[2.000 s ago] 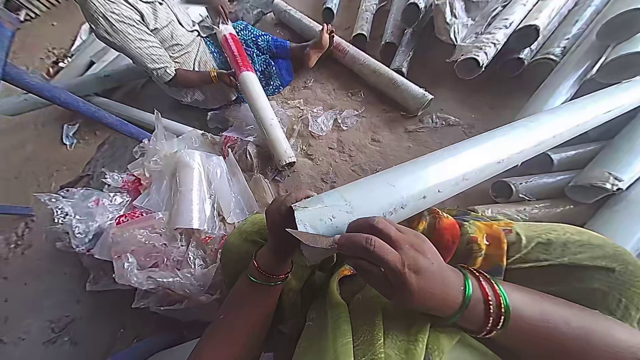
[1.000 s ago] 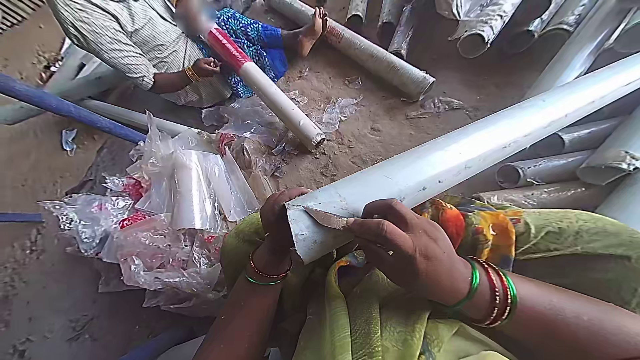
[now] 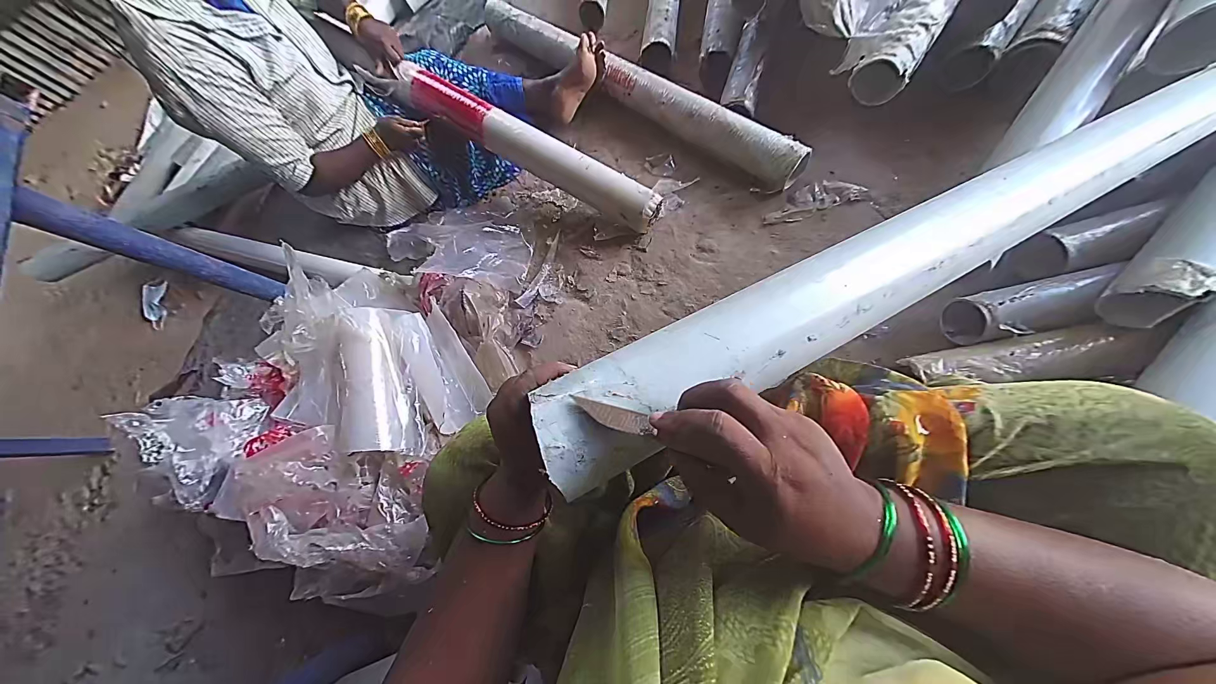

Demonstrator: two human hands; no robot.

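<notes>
A long pale tube [image 3: 817, 294], wrapped in plastic film, slants from my lap to the upper right. Around its near end my left hand [image 3: 521, 427] is closed, the fingers partly hidden behind the tube. My right hand [image 3: 769, 465] pinches a small thin pointed blade or flap [image 3: 616, 415], which lies against the tube's surface near that end; its exact kind cannot be told. The near end rests above my green cloth-covered lap [image 3: 684, 589].
Crumpled clear plastic film [image 3: 332, 513] lies in a heap at the left. Another person [image 3: 285, 104] sits at the upper left, holding a red and white tube [image 3: 560, 166]. Several tubes [image 3: 1035, 302] lie at the right. A blue bar [image 3: 142, 242] crosses the left side.
The thin piece in my right hand lay beyond the tube's end two seconds ago and now lies on its surface. The other person's hand has moved away from the tube's red part.
</notes>
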